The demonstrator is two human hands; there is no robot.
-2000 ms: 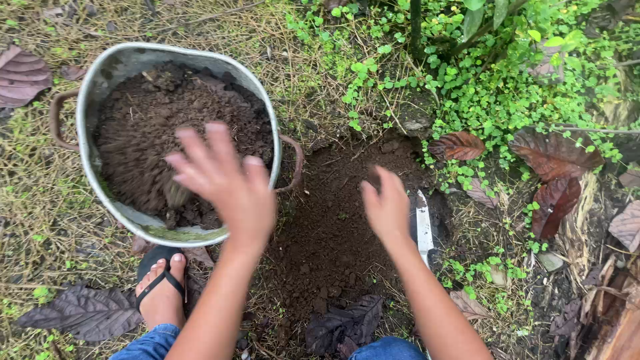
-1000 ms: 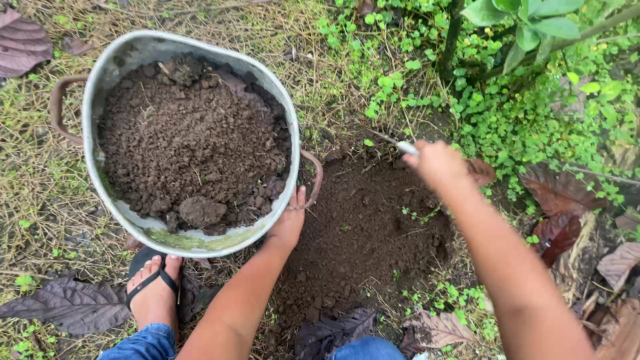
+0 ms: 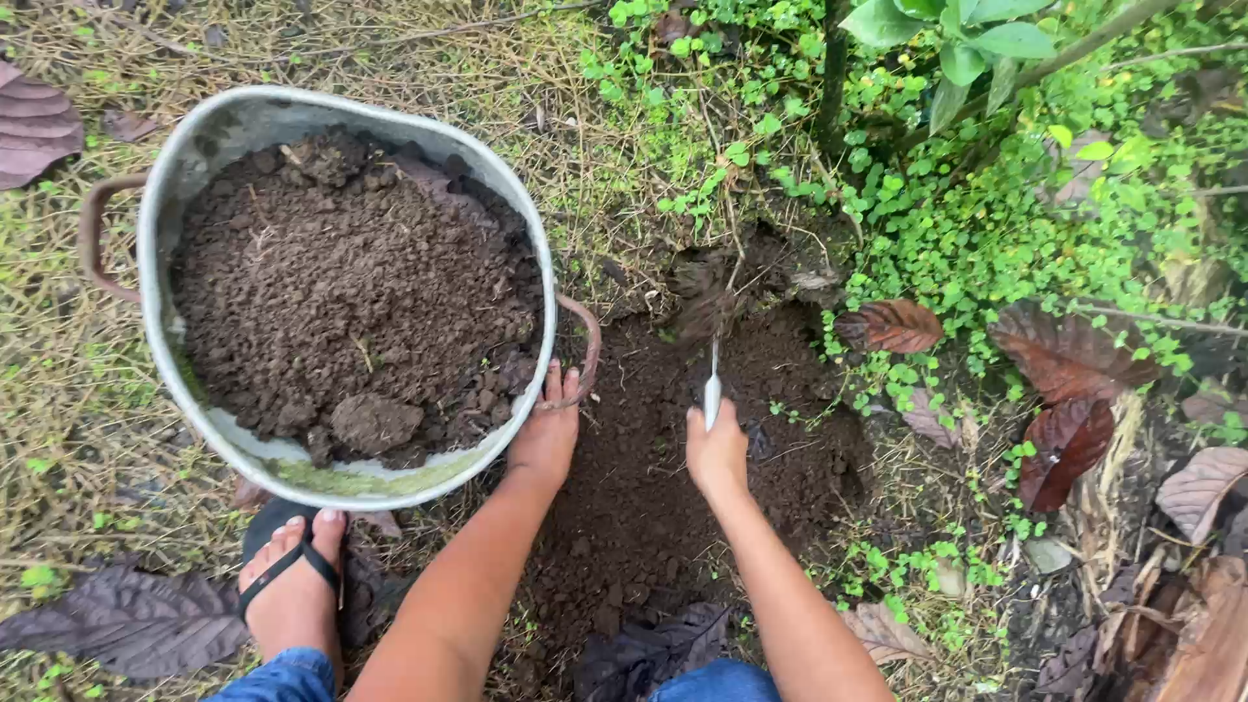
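Note:
A dented metal pot with rusty side handles stands at the left, heaped with dark crumbly soil. My left hand is at the pot's right-hand handle, fingers against the rim and handle; whether they grip it cannot be told. In my right hand is the pale handle of a knife, its blade pointing away from me into loosened soil and roots at the far edge of the dug patch. The blade's tip is hidden in blurred soil.
Low green plants and a thin stem stand beyond the dug patch. Dry brown leaves and split wood lie at the right. My sandalled foot is just below the pot.
Two seconds ago the knife lay on the ground and my left hand was over the pot. My right hand took the knife; since one second ago, it has moved left and turned the blade away from me.

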